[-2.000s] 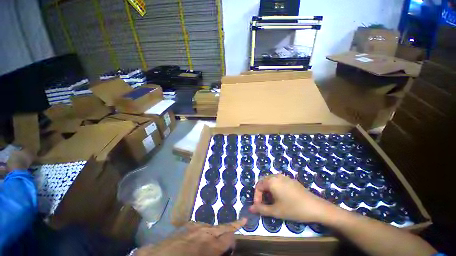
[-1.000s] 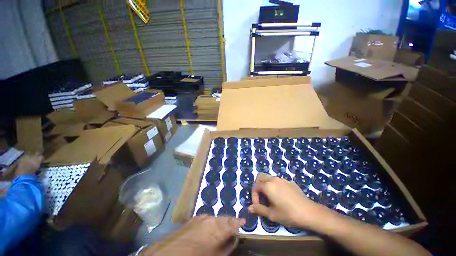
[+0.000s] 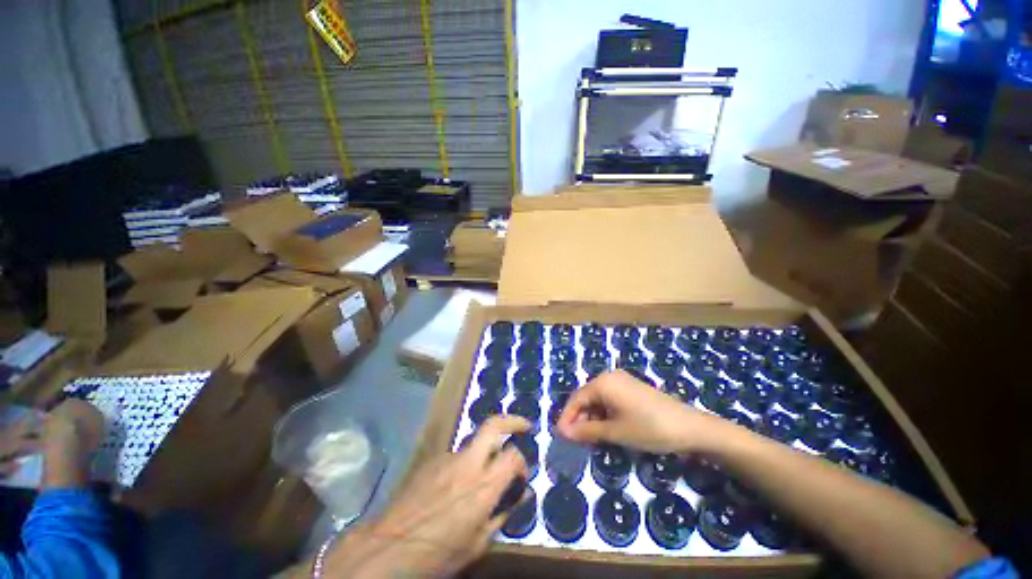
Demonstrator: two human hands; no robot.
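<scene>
Round black parts [image 3: 565, 511] stand in rows in a white tray inside an open carton [image 3: 668, 562]. The parts to the right have glossy tops; those at the left and under my hands look matte. My right hand [image 3: 617, 413] is over the third column, thumb and fingertips pinched together at the far edge of a matte black part [image 3: 567, 461]. Anything between the fingertips is too small to tell. My left hand [image 3: 458, 498] is over the carton's near left corner, fingers spread and bent over the black parts beside that column. Whether it grips one is hidden.
A clear tub [image 3: 337, 461] with whitish contents stands left of the carton. A neighbour's carton [image 3: 147, 424] with a white dotted sheet is far left, with a person's hand and blue sleeve. Stacked cartons [image 3: 962, 305] rise at the right. The work carton's flap [image 3: 622, 255] is raised behind.
Both hands have moved farther into the carton, one row away from me, and nearer parts now show. My left fingers have spread and bent. The view has tilted slightly up.
</scene>
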